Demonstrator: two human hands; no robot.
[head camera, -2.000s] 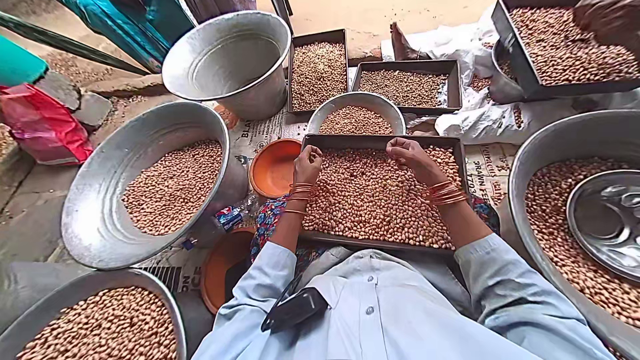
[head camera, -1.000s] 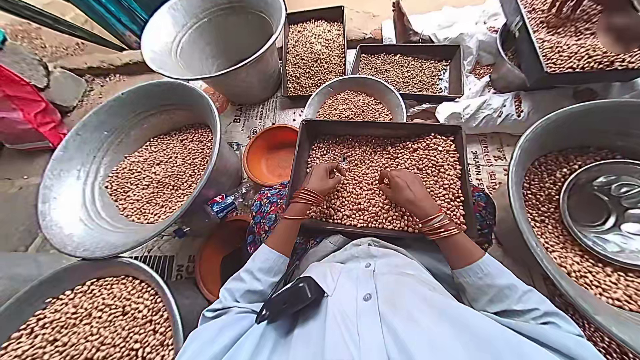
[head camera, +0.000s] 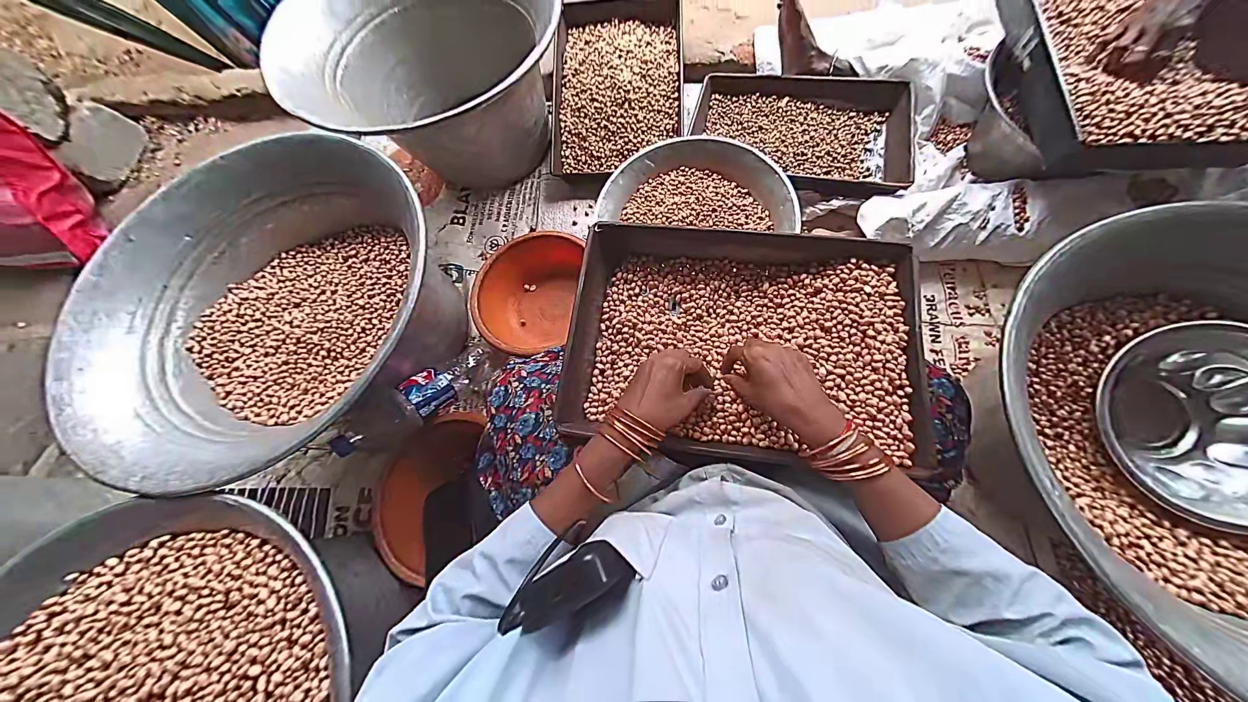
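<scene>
A dark rectangular metal tray [head camera: 751, 242] rests on my lap, filled with brown-pink nuts or beans [head camera: 829, 322]. Over its near half is my left hand [head camera: 667, 388], thumb and fingertips drawn together low over the nuts. Close to its right, my right hand [head camera: 780, 384] has its fingers bent the same way, and a small gap parts the two. Whether either hand pinches a nut is too small to tell. Bangles circle both wrists. A small bluish scrap [head camera: 673, 306] lies on the nuts beyond my left hand.
An orange bowl [head camera: 526, 292] and large metal tubs [head camera: 234, 312] stand at the left. Beyond my tray are a round metal bowl [head camera: 697, 185] and smaller trays [head camera: 809, 127] of nuts. A tub [head camera: 1033, 409] holding a steel plate is right. Another person's hand [head camera: 1141, 44] reaches into a far tray.
Both hands have come closer together and moved toward the near edge of the tray. Two seconds ago they were apart and raised near its far side.
</scene>
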